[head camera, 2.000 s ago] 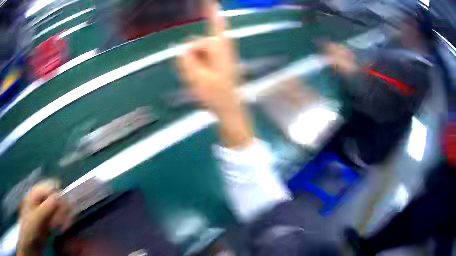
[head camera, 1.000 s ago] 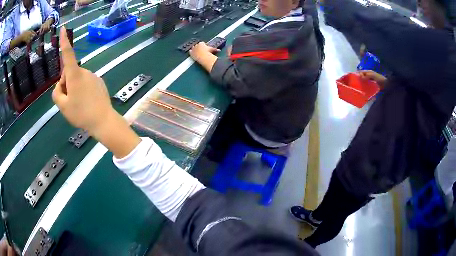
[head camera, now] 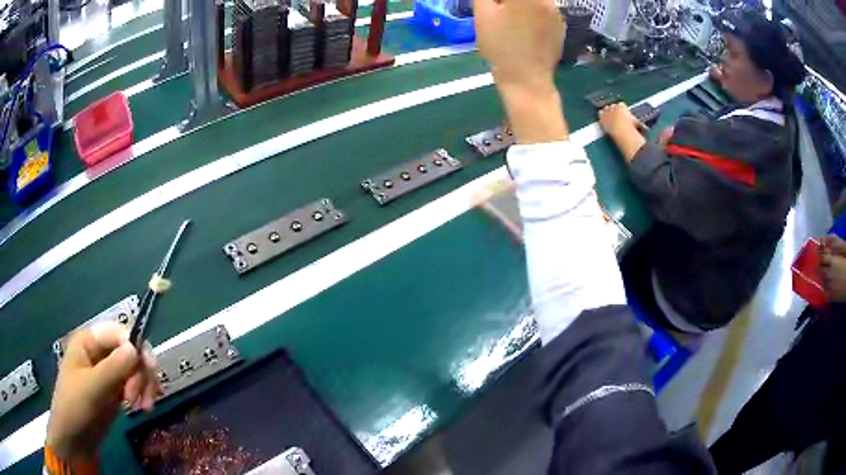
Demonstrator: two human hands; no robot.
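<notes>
My left hand is at the lower left, closed on tweezers that stick up from its fingers, with a pale collar partway along. Below it, a grey metal housing with round openings lies along the back edge of a black tray. Reddish-brown copper pieces lie loose in the tray. My right arm is raised across the view. My right hand is cut off by the top edge, so its fingers are hidden.
More housings lie along the green surface. A clear pack is partly behind my right sleeve. A seated person works at right; another person's hand holds a red box. A pink bin and reddish-brown rack stand across.
The view has swung left from one second ago, bringing the tray, my left hand and the tweezers into view. My right hand no longer shows its pointing finger; its top is cut off.
</notes>
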